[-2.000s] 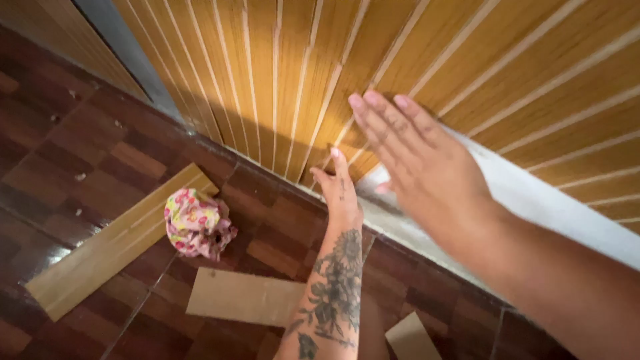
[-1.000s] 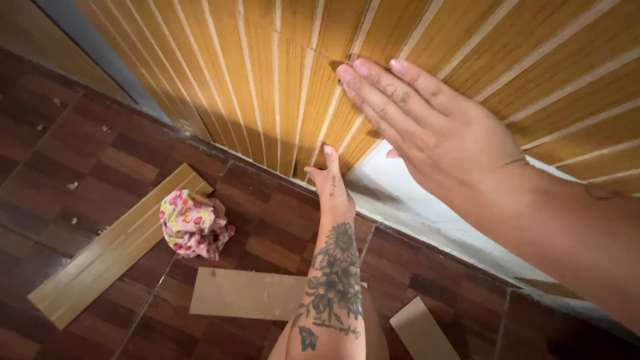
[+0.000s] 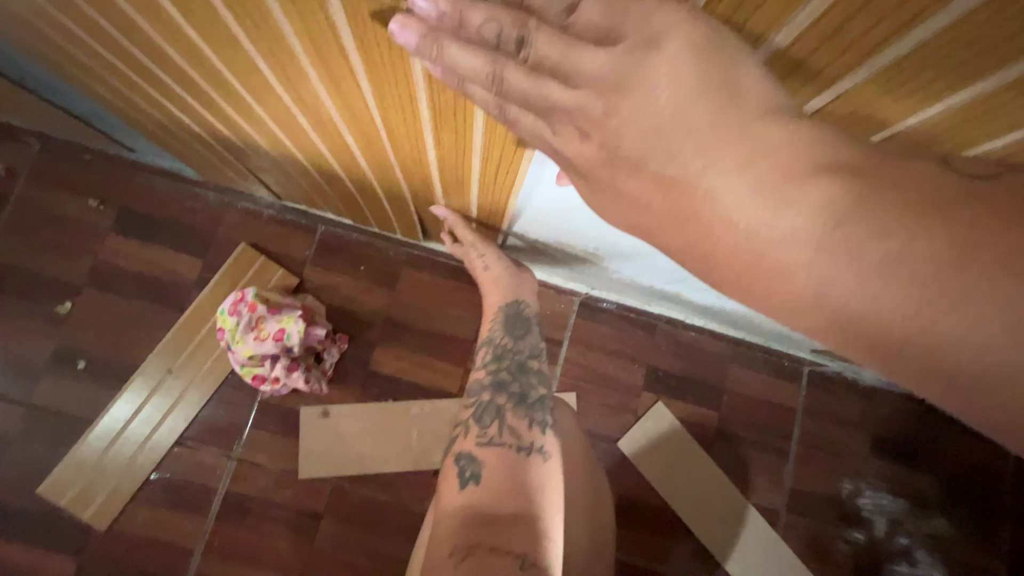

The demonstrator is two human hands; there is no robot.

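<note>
Wood-look panels with pale grooves (image 3: 320,104) cover the wall. My left hand (image 3: 480,252), on the tattooed arm, is low at the panels' bottom edge near the floor, its fingers touching or very near the panel; it holds nothing visible. Higher up, my right hand (image 3: 560,72) lies flat with its fingers extended over the panels, palm toward them; whether the whole palm touches is hidden. Below my right hand and forearm shows a bare white strip of wall (image 3: 616,232), right of the panel's end.
On the brown tiled floor (image 3: 400,320) lie a grooved panel strip (image 3: 152,408) with a crumpled floral cloth (image 3: 276,340) over its upper end, a plain beige strip (image 3: 368,438) partly behind my left forearm, and another beige strip (image 3: 704,488) at lower right. Small crumbs are scattered at left.
My right hand has moved up and looks larger in the view, with more of its forearm showing. My left hand stays at the panels' bottom edge. The view has shifted somewhat.
</note>
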